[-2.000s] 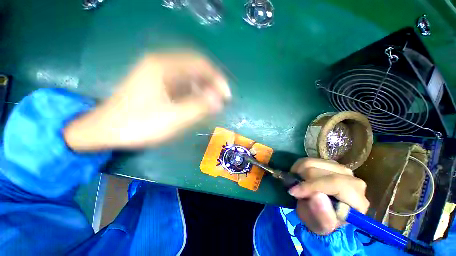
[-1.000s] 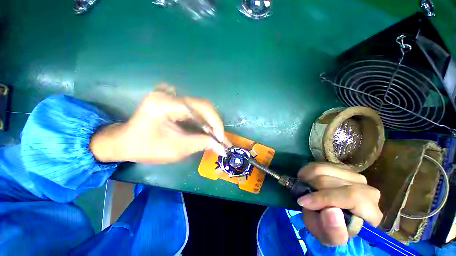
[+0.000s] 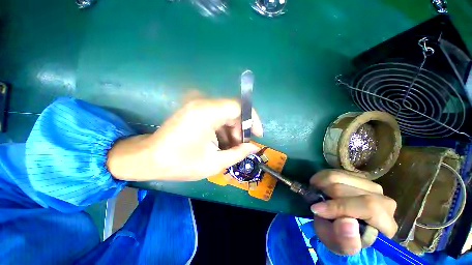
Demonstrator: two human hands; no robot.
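Observation:
My right hand (image 3: 354, 209) holds the soldering iron (image 3: 296, 187) like a pen, its blue handle towards the lower right. The iron's tip is at the upper right rim of the round silvery-dark workpiece (image 3: 247, 166). The workpiece sits in the orange fixture (image 3: 269, 185) near the bench's front edge. My left hand (image 3: 207, 140) holds grey metal tweezers (image 3: 247, 101) upright between its fingers, over the fixture's upper left part. The fingertips hide the tweezers' lower end and part of the workpiece's rim. A thin solder wire (image 3: 147, 124) runs in from the left behind my left hand.
The tan-brown dross pot (image 3: 392, 147) with shiny bits stands right of the fixture. Beyond it is the black fan (image 3: 403, 98) with its wire guard. A worn brown box (image 3: 406, 183) with a wire hoop lies at the lower right. Clear round pieces (image 3: 270, 6) lie at the far edge.
My left hand has come down from above to the fixture and moved right over its upper left part, and the tweezers now stand upright. The iron's tip has stayed at the workpiece.

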